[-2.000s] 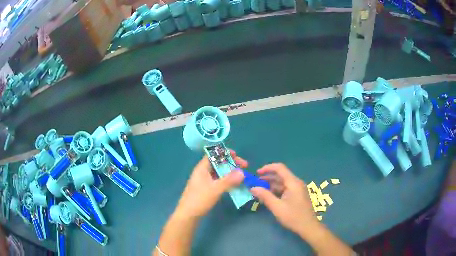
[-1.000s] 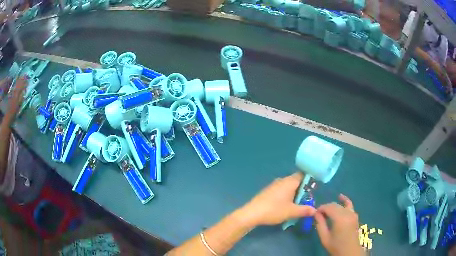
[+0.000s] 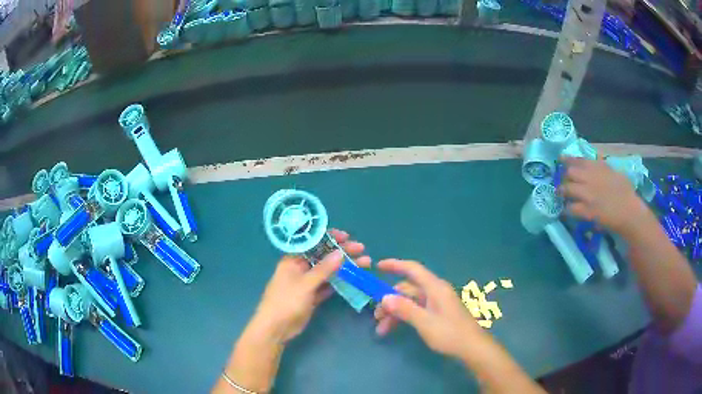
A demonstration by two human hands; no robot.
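Note:
A turquoise fan body (image 3: 295, 222) is held in front of me, its round head up and left, its open handle pointing down to the right. My left hand (image 3: 302, 291) grips the handle just below the head, near the circuit board (image 3: 322, 249). My right hand (image 3: 428, 309) pinches the lower end of a blue battery (image 3: 368, 282). The battery lies along the open handle, its lower end sticking out to the right of it. Whether it is seated is hidden by the fingers.
Open fans with blue batteries (image 3: 175, 257) are piled left. Yellow foam pads (image 3: 482, 305) lie right of my hands. Another person's hand (image 3: 599, 192) reaches over fan bodies (image 3: 545, 202) at right. Loose batteries (image 3: 680, 212) lie far right. A closed fan (image 3: 143, 137) rests on the conveyor (image 3: 346, 100).
The view swung left and back. The battery, formerly hanging below the handle, now lies along it. Another person's hand has come in at the right pile. The conveyor fan has moved left relative to the bench.

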